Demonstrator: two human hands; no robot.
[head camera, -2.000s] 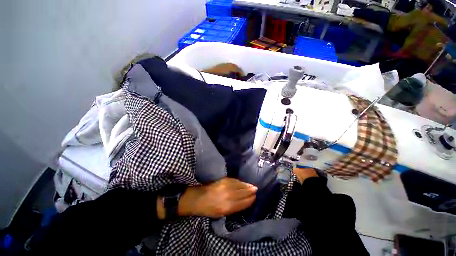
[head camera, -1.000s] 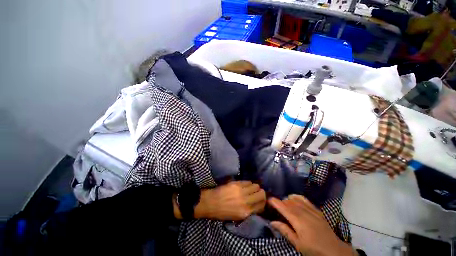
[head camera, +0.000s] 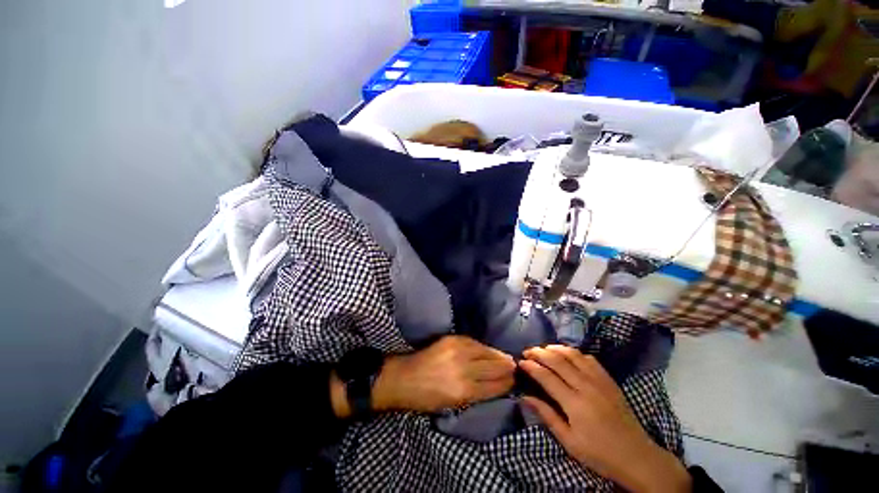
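The checked fabric lies in a crumpled heap left of the needle and also runs below both hands. Navy fabric and grey fabric lie between the heap and the machine head. My left hand is closed on the dark fabric edge in front of the needle. My right hand lies just right of it, fingertips pressed on the same fabric, nearly touching my left hand. The presser foot area is just beyond the hands, with fabric around it. What lies under the fingertips is hidden.
The sewing machine arm runs to the right, with a plaid scrap draped over it. White fabric is at the left. A phone is at the lower right edge. Blue crates stand behind, beside the wall.
My right hand has come from beside the machine head to next to my left hand. Fabric beside the needle has spread rightward. The camera view has shifted slightly.
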